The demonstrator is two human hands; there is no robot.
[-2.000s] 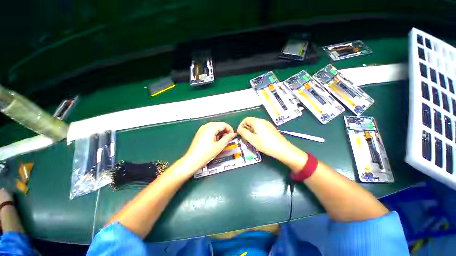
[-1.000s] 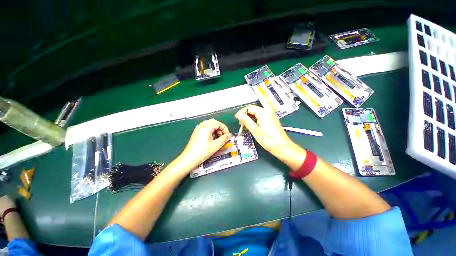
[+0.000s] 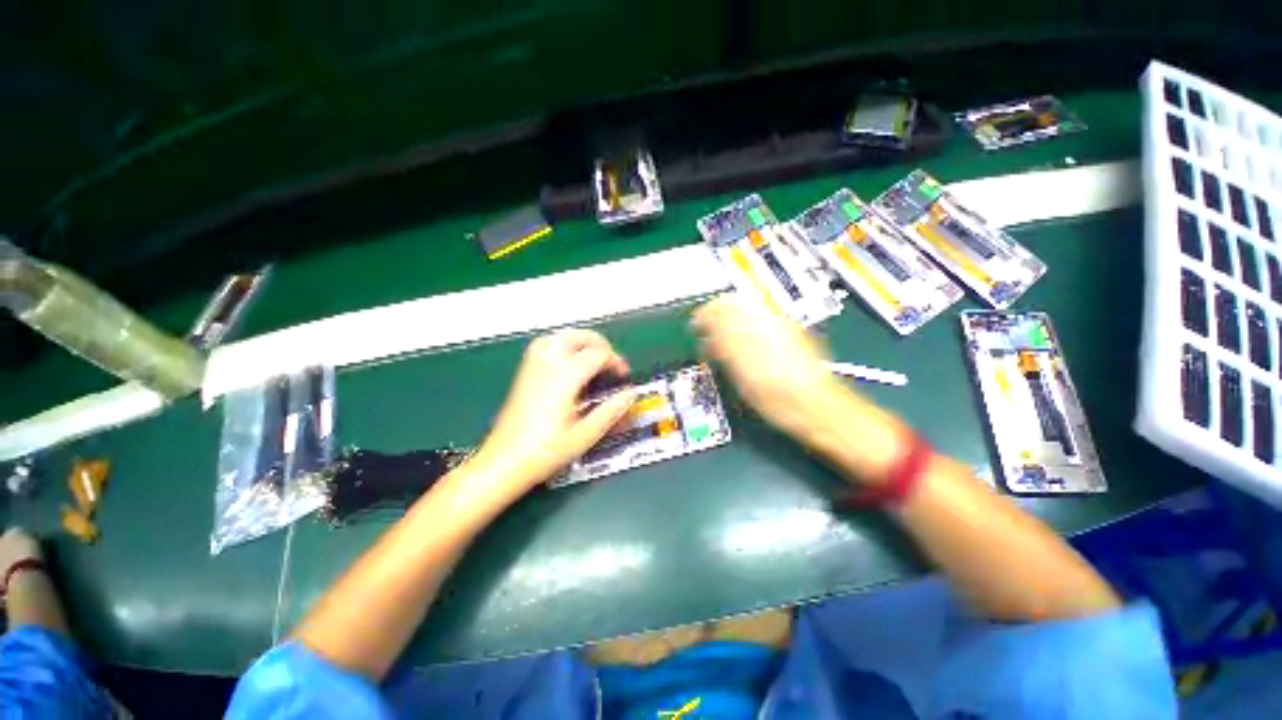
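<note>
A phone mid-frame (image 3: pixel 661 429) with orange and black strips and a green patch at its right end lies on the bench in front of me. My left hand (image 3: pixel 570 401) is over its left part, fingertips bent together near its upper edge; whether they pinch a thin cable cannot be told. My right hand (image 3: pixel 759 359) is blurred, above and right of the frame, fingers hidden from clear view. A white pen-like tool (image 3: pixel 868 374) lies right of my right hand. A black cable bundle (image 3: pixel 387 481) lies left of my left forearm.
Three phone frames (image 3: pixel 879 262) lean across the white strip (image 3: pixel 478 312); another frame (image 3: pixel 1035 402) lies at right. A white parts tray (image 3: pixel 1156 281) stands far right. A clear bag (image 3: pixel 253 457) is at left. The belt carries more frames. Another person's arm (image 3: pixel 31 598) is far left.
My right hand has moved away from the phone frame to the right and is now blurred. My left hand stays at the frame. Items on the belt have shifted right.
</note>
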